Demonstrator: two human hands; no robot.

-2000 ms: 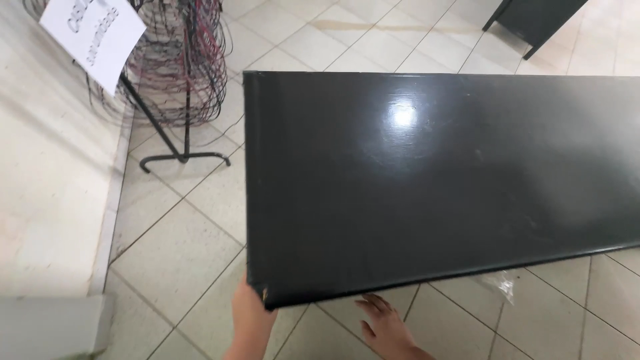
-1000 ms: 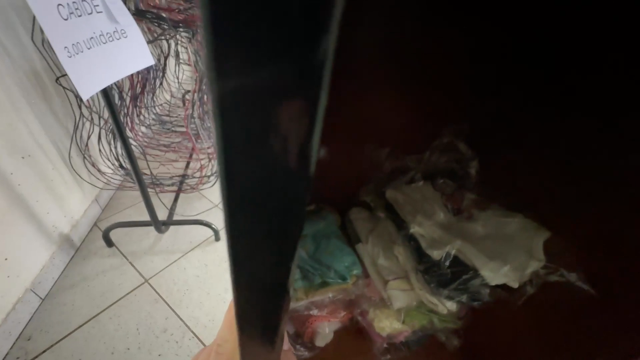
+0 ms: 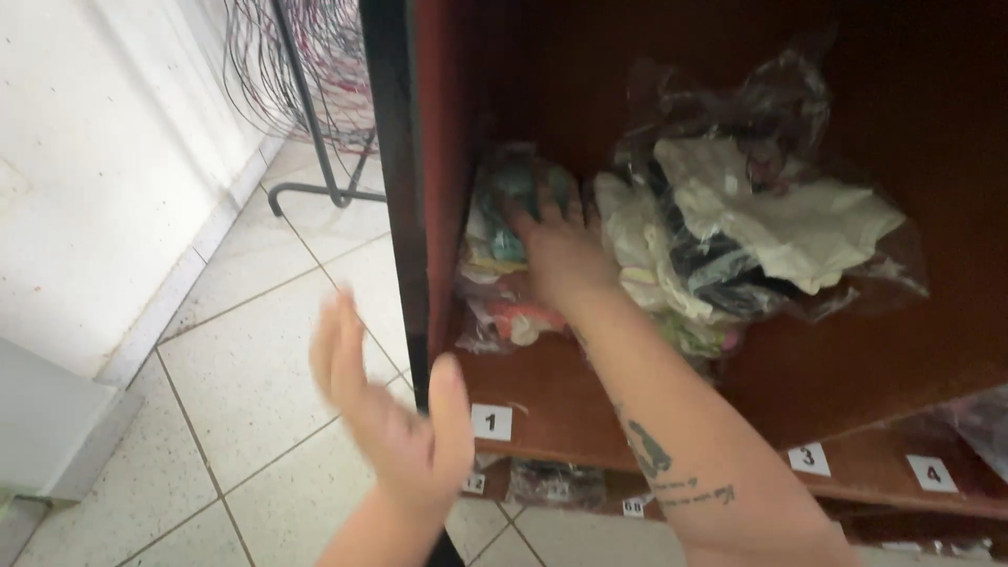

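Note:
My right hand [image 3: 563, 244] reaches into a dark reddish-brown wooden shelf unit [image 3: 567, 394], fingers spread on a plastic-bagged teal garment [image 3: 504, 209] at the compartment's left side. Whether the fingers grip it cannot be told. Beside that hand, to the right, lie a bagged off-white garment [image 3: 626, 213] and a pale cream garment [image 3: 780, 213] in clear plastic over dark cloth. Below the teal one is an orange-red bagged item [image 3: 528, 315]. My left hand [image 3: 394, 394], blurred, is raised with thumb and fingers apart and nothing in it, in front of the unit's black side edge.
Numbered white labels [image 3: 491, 423] mark the shelf's front edge. A lower shelf holds more bagged items [image 3: 555, 482]. At left are a white wall [image 3: 102, 157], a grey-white block [image 3: 55, 417] and a black metal rack stand [image 3: 315, 134] with wire hangers [image 3: 331, 79], on tiled floor.
The view has swung from the unit's black top into its compartment. My right hand, near the top's edge two seconds ago, is now inside among the bags. My left hand has let go of the unit's edge.

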